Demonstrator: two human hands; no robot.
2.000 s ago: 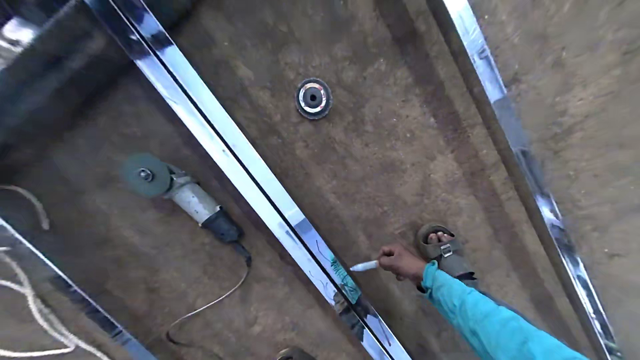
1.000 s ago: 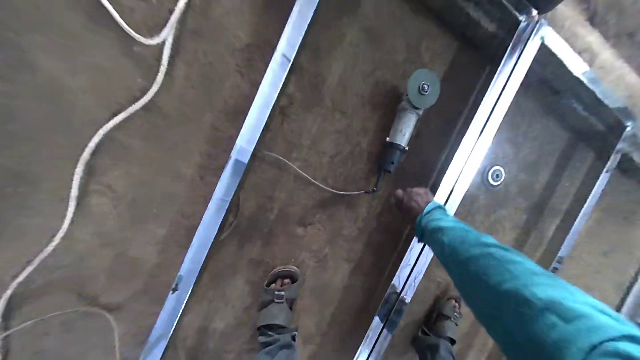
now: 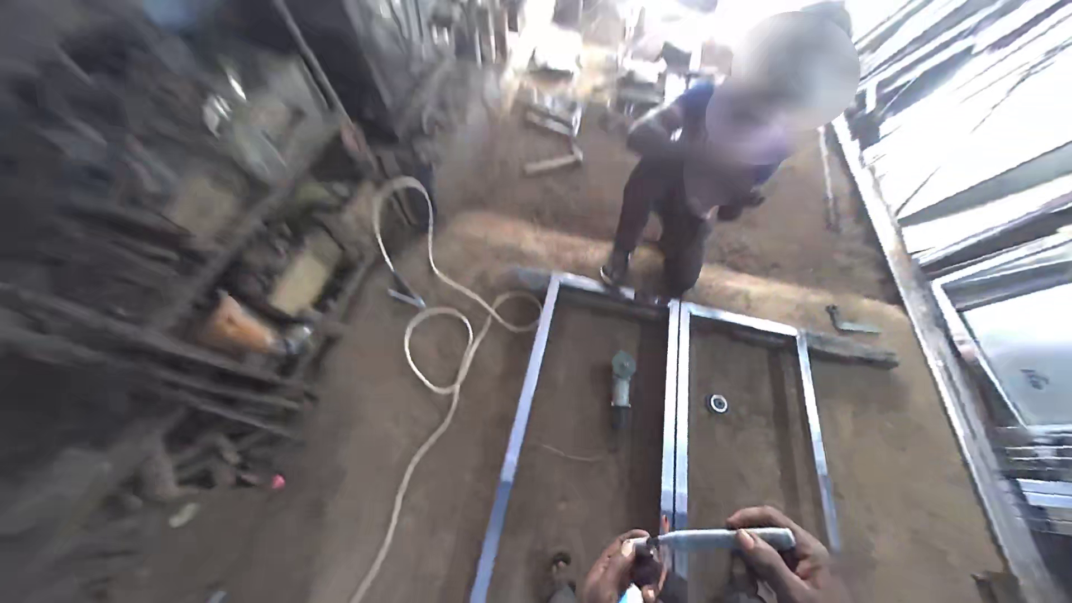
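A pale marker pen (image 3: 712, 538) lies level between my two hands at the bottom of the view. My right hand (image 3: 787, 557) grips its thick right end, while the fingers of my left hand (image 3: 620, 569) pinch its narrow left end; whether a cap is there cannot be told. Something small and pale blue shows at my left palm. Below and beyond the hands, two rectangular metal frames lie side by side, their adjoining bars (image 3: 677, 419) running away from me. An angle grinder (image 3: 621, 389) rests inside the left frame, and a round disc-like part (image 3: 718, 404) inside the right one.
Another person (image 3: 703, 159) stands bent at the frames' far end. A pale cable or hose (image 3: 435, 427) loops over the ground on the left, near a cluttered rack (image 3: 251, 226). Metal frames (image 3: 1030, 360) stand at the right. An angled metal piece (image 3: 854, 325) lies beyond the right frame.
The view has swung up toward the far end. My right hand, earlier out over the metal bars, is now close to me with the marker, and my left hand has come into view.
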